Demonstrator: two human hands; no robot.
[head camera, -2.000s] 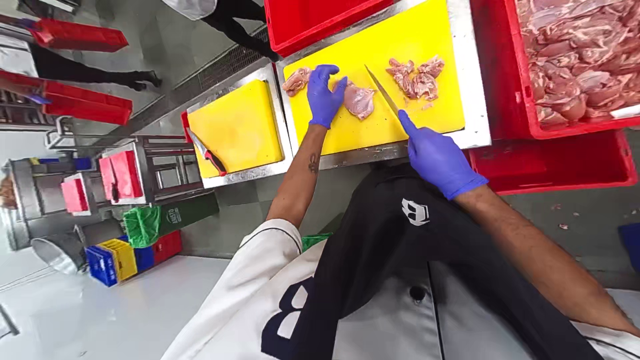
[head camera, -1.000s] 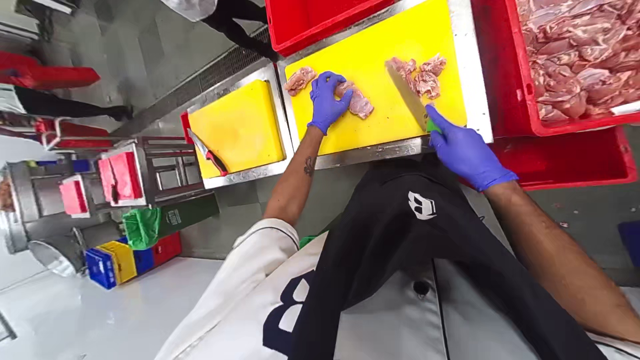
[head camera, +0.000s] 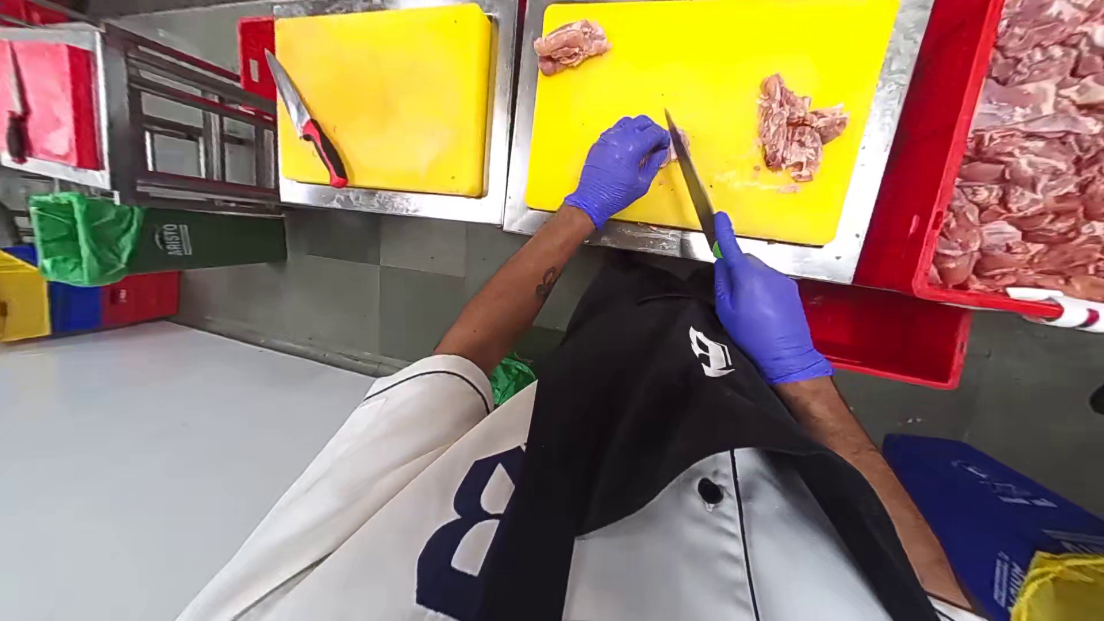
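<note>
My left hand (head camera: 623, 166), in a purple glove, has its fingers curled on a piece of raw meat (head camera: 676, 147) that lies on the yellow cutting board (head camera: 638, 43). My right hand (head camera: 759, 302), gloved alike, grips a knife (head camera: 693, 185) with a long blade and some green at its handle. The blade slants up and left, its tip close beside the meat and my left fingers. Cut raw meat (head camera: 795, 129) lies in a heap on the right part of the board. Another piece of meat (head camera: 569, 46) lies at the board's upper left.
Left of the board, a second yellow board (head camera: 397, 95) bears a red-handled knife (head camera: 312, 138). At right stands a red crate (head camera: 940, 190) full of raw meat (head camera: 1018, 172), above a lower red crate (head camera: 888, 328). A green-lined bin (head camera: 207, 241) stands at left.
The knife in my right hand has swung from the heap of meat at right to the piece by my left fingers. The view has shifted, and the people seen earlier are out of it.
</note>
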